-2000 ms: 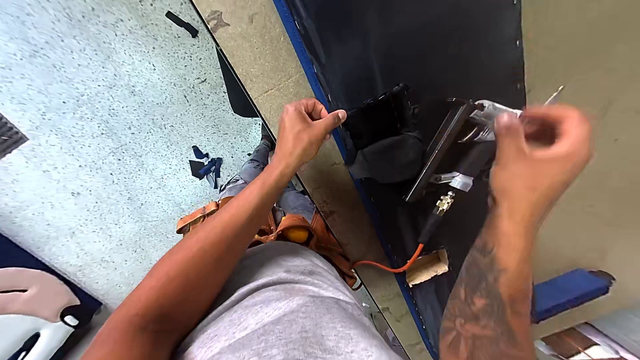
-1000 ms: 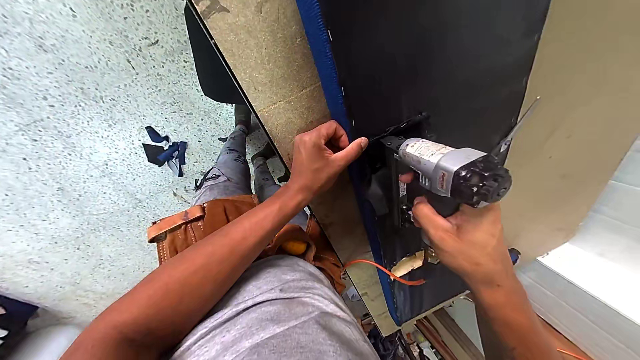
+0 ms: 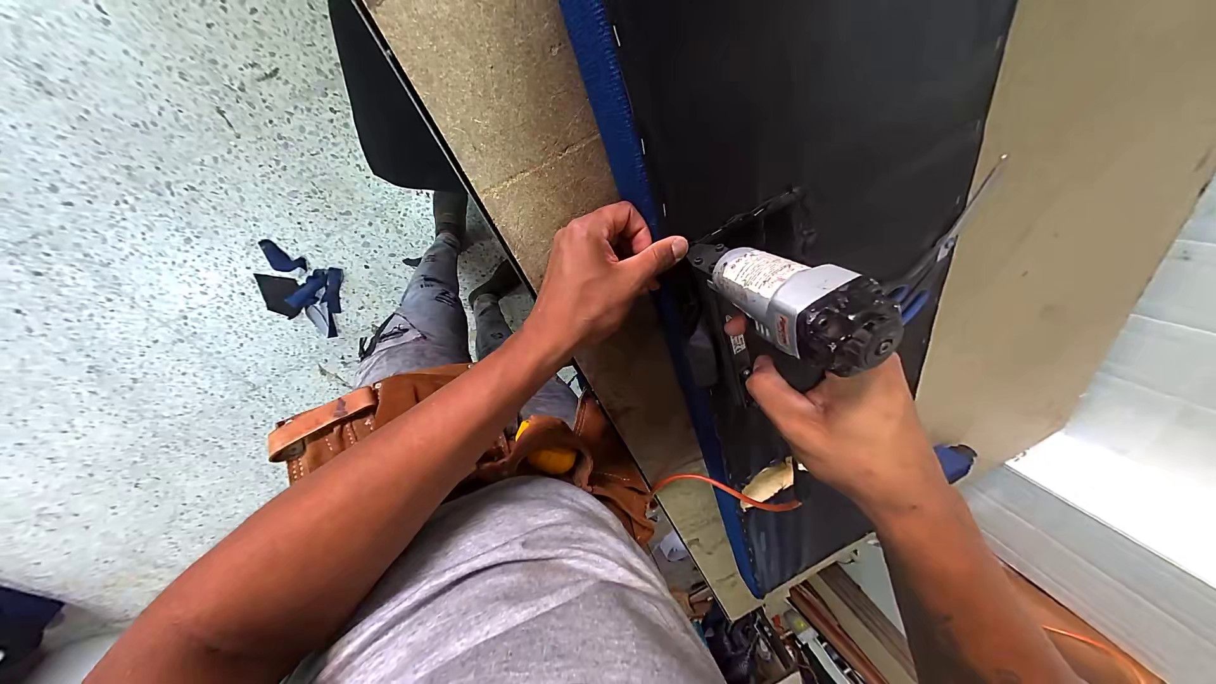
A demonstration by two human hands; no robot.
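Observation:
A silver and black pneumatic staple gun [image 3: 793, 299] is in my right hand [image 3: 845, 418], its nose down at the edge of the black fabric [image 3: 817, 104]. Staples run along this fabric beside the blue upholstery border [image 3: 608, 95]. My left hand [image 3: 608, 271] has its thumb and index finger close together at that border, just left of the gun's nose; whether they pinch the fabric edge is hidden. Under the gun, the fabric has a dark opening or recess [image 3: 779, 223]. An orange air hose [image 3: 698, 478] crosses the border below.
The panel lies on a particle-board tabletop [image 3: 532, 142]. Blue-handled scissors [image 3: 950, 242] rest at its right side. A torn beige piece [image 3: 768, 483] lies near the hose. Blue and black scraps [image 3: 309, 285] are on the speckled floor. A leather tool belt [image 3: 408, 408] hangs at my waist.
Two seconds ago the staple gun lay on the black fabric with my right hand above it; my right hand has since taken hold of it and brought its nose to the edge beside my left hand.

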